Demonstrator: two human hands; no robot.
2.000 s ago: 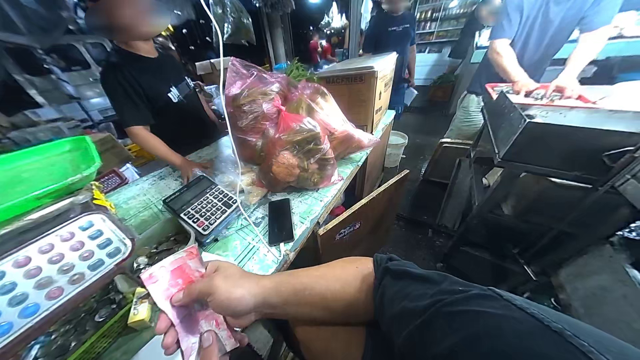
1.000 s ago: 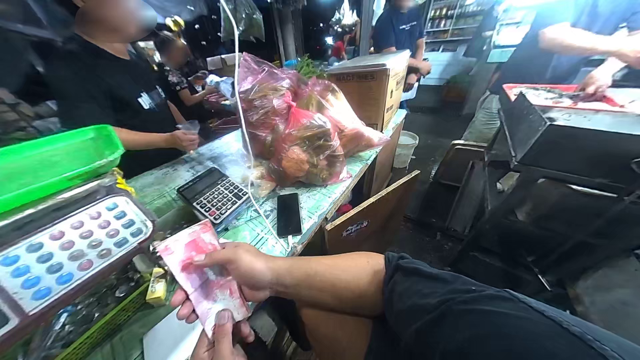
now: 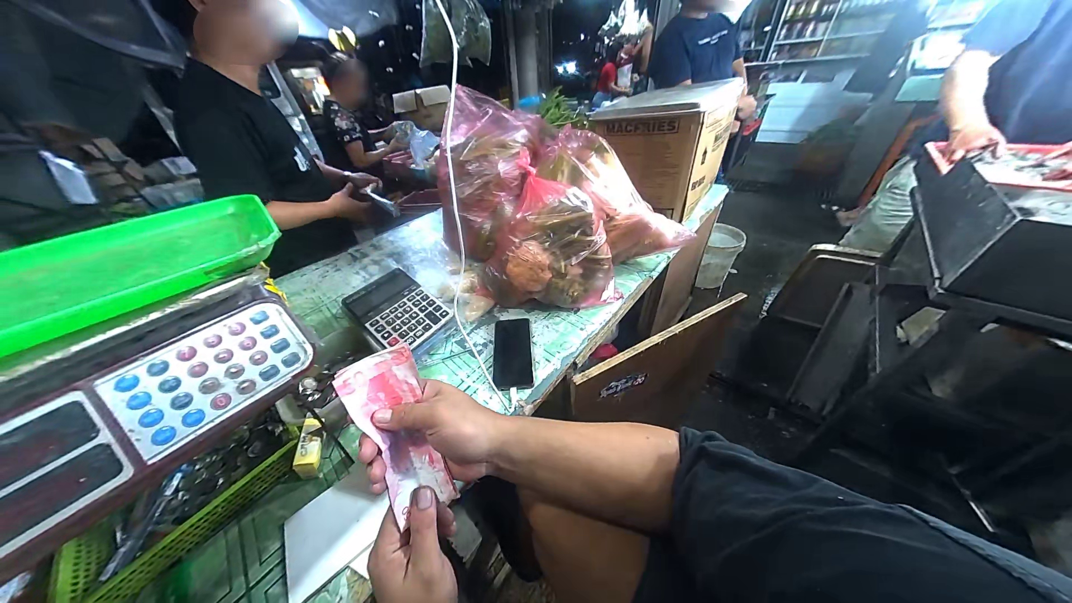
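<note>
A bundle of reddish banknotes [image 3: 389, 406] is held between both my hands above the near edge of the counter. My right hand [image 3: 448, 431] grips its middle, thumb on top and fingers beneath. At the lower end, my left hand [image 3: 414, 548] pinches the notes between thumb and fingers. Just beyond them on the counter lie a desk calculator [image 3: 398, 310] and a black smartphone [image 3: 512, 353] with a white cable [image 3: 456, 167] at its lower end. A white sheet [image 3: 331, 536] is to the left of my left hand.
Left are a weighing scale [image 3: 201, 381] with a green tray [image 3: 134, 268] and a green basket [image 3: 193, 519] of coins. Pink plastic bags [image 3: 536, 209] and a cardboard box [image 3: 666, 151] stand on the counter [image 3: 360, 251]. A person [image 3: 251, 142] stands across; another [image 3: 1022, 84] is at right.
My left hand has come up to the lower end of the notes. The person across the counter has drawn a hand back from near the calculator and now holds something with both hands.
</note>
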